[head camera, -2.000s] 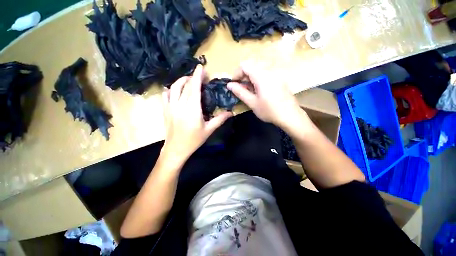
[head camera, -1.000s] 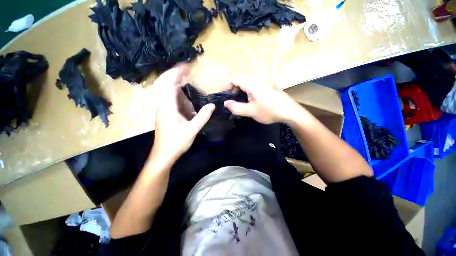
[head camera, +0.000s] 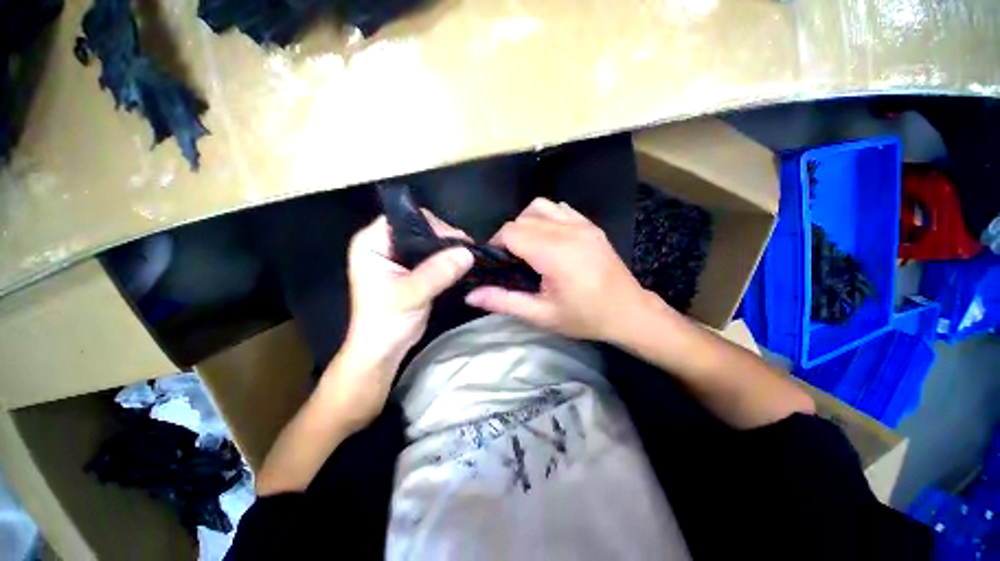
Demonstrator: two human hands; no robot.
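Observation:
A black moulded piece (head camera: pixel 408 227) is held over my lap, just off the bench's front edge. My left hand (head camera: pixel 397 287) grips it with the thumb on top; part of it sticks up past my fingers. My right hand (head camera: pixel 565 268) holds its right end between thumb and curled fingers. Its outline blurs into my black clothes, so I cannot tell whether a second part is joined to it. A separate jagged black piece (head camera: pixel 140 88) lies on the bench at the upper left.
The tan bench (head camera: pixel 439 110) curves across the top, with black clumps (head camera: pixel 291 16) at its upper part. An open carton (head camera: pixel 737 208) holds small dark parts at right. A blue crate (head camera: pixel 850 329) stands beyond it. A left carton (head camera: pixel 38 449) holds black parts and white wrapping.
The view has tipped down towards my lap. Both hands have moved with the black piece from over the bench edge to over my lap, near the apron. The white bottles are out of view.

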